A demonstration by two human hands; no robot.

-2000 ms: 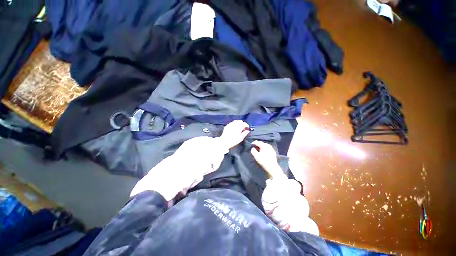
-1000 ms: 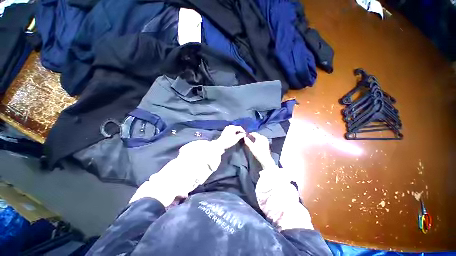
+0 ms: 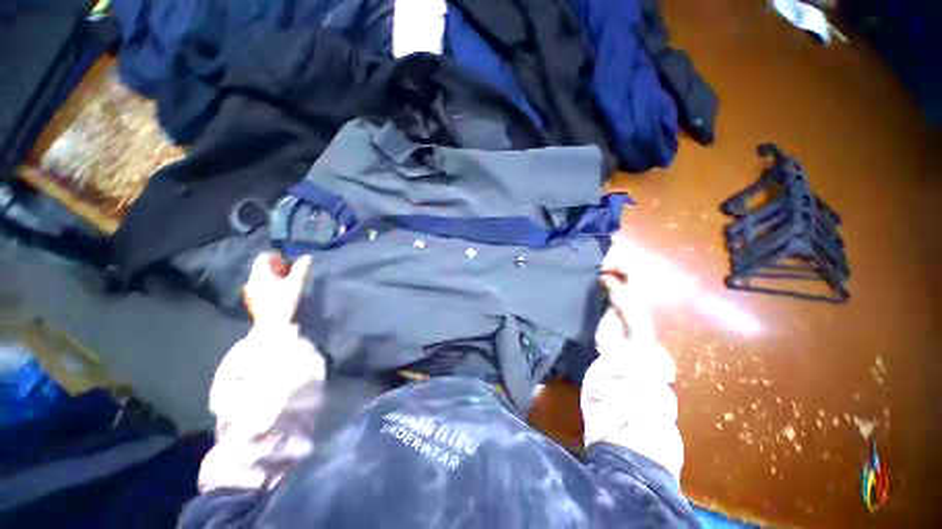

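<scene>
The grey uniform shirt (image 3: pixel 413 294) with a navy collar and navy front band lies spread across the table in front of me. Several buttons (image 3: pixel 471 252) show in a row below the navy band. A hanger hook (image 3: pixel 246 215) sticks out at the collar (image 3: pixel 315 219) on the left. My left hand (image 3: pixel 274 288) is at the shirt's shoulder just below the collar, fingers pinched on the cloth. My right hand (image 3: pixel 617 292) is at the hem on the right; its fingertips are small and overexposed, so its hold on the cloth is unclear.
A pile of navy and black garments (image 3: pixel 279 129) covers the back of the orange-brown table (image 3: pixel 764 362). Several black hangers (image 3: pixel 787 232) lie stacked at the right. Colourful-handled snips (image 3: pixel 874 488) lie near the right front edge. A white piece (image 3: pixel 418 28) rests on the pile.
My hands have moved apart from the middle of the button row, the left to the collar end and the right to the hem. The front now lies flatter, with more buttons showing.
</scene>
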